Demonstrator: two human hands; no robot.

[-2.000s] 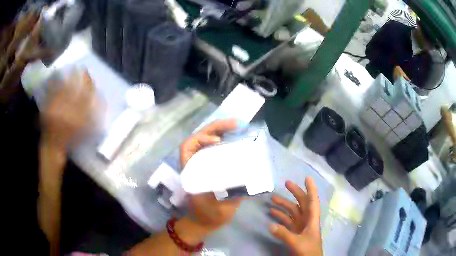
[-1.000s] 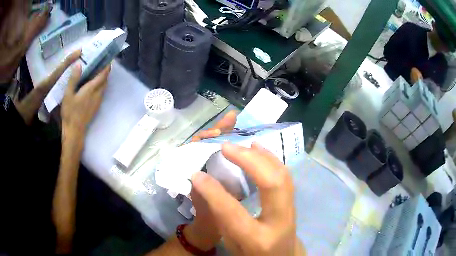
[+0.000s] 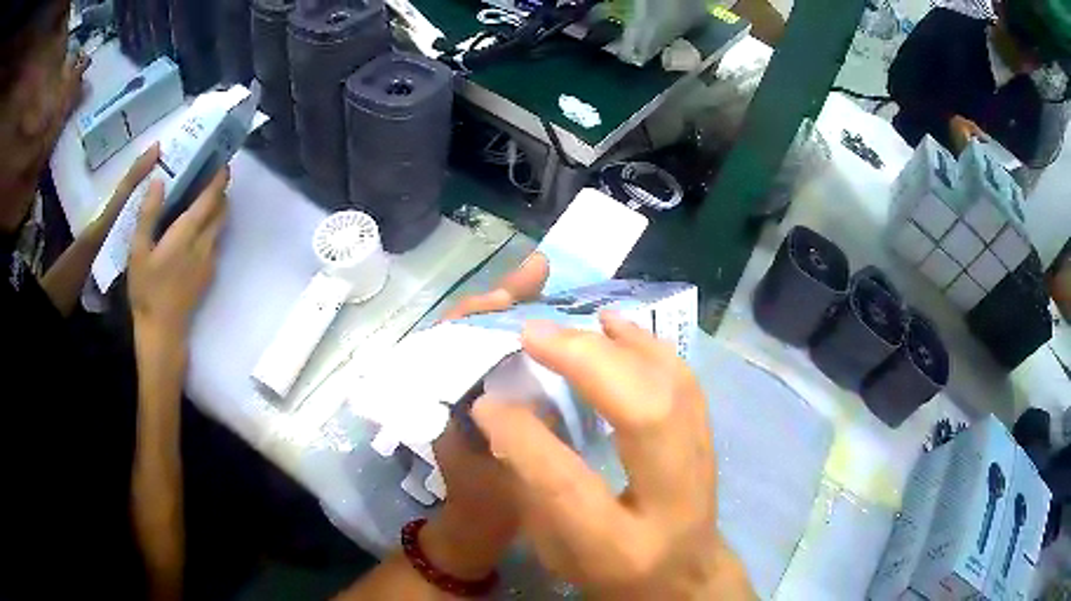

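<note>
My left hand [image 3: 511, 294] holds a pale blue and white retail box [image 3: 672, 315] from behind; a red beaded bracelet is on that wrist. White card flaps [image 3: 405, 411] stick out at the box's open lower-left end. My right hand [image 3: 634, 470] is in front, thumb and forefinger bent around a pale rounded piece at the opening; its grip is partly hidden. A white card panel [image 3: 597, 229] shows behind the box. A white handheld mini fan [image 3: 303, 335] lies on the table to the left, grille up.
At left, a person's hands [image 3: 176, 258] hold another box. Dark stacked cylindrical pieces [image 3: 399, 153] stand behind the fan. Three dark cup-like pieces [image 3: 869, 323] and stacked boxes [image 3: 957, 235] are at right, with more boxes [image 3: 981, 517] at lower right. A green post [image 3: 775, 164] rises beyond the table.
My right hand has come from beside the box to its open end. The box has turned, showing a printed side. The neighbour's hands now hold a box.
</note>
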